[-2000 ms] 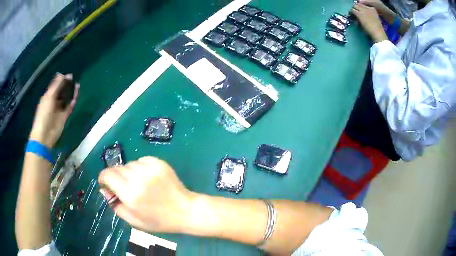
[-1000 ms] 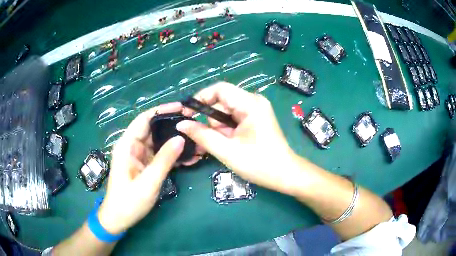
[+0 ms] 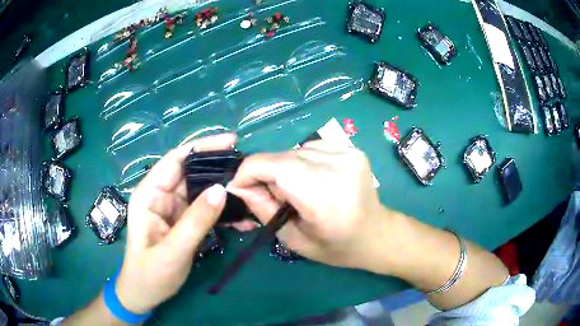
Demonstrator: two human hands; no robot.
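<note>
My left hand (image 3: 166, 219) holds a dark watch-sized unit (image 3: 213, 169), its thumb along the near edge. My right hand (image 3: 324, 197) has its fingertips at the unit's right side and holds black tweezers (image 3: 248, 253) that point down to the left; the fingertips hide what they touch. A cream-white card (image 3: 334, 135) lies partly under my right hand. Open watch housings lie around: one left of my left hand (image 3: 107, 215), one right of my right hand (image 3: 420, 156), and others partly hidden below the hands.
A clear blister tray (image 3: 219, 89) lies beyond my hands, with small red and gold components (image 3: 207, 18) at its far side. Stacked clear trays (image 3: 24, 210) stand at the left edge. Red scraps (image 3: 392, 130), a black-and-white strip (image 3: 509, 70) and rows of dark units (image 3: 537, 70) are at the right.
Both hands came together over the bench and the view turned left. Since one second ago, the tweezers have swung to point down-left, and the cream card shows beside my right hand.
</note>
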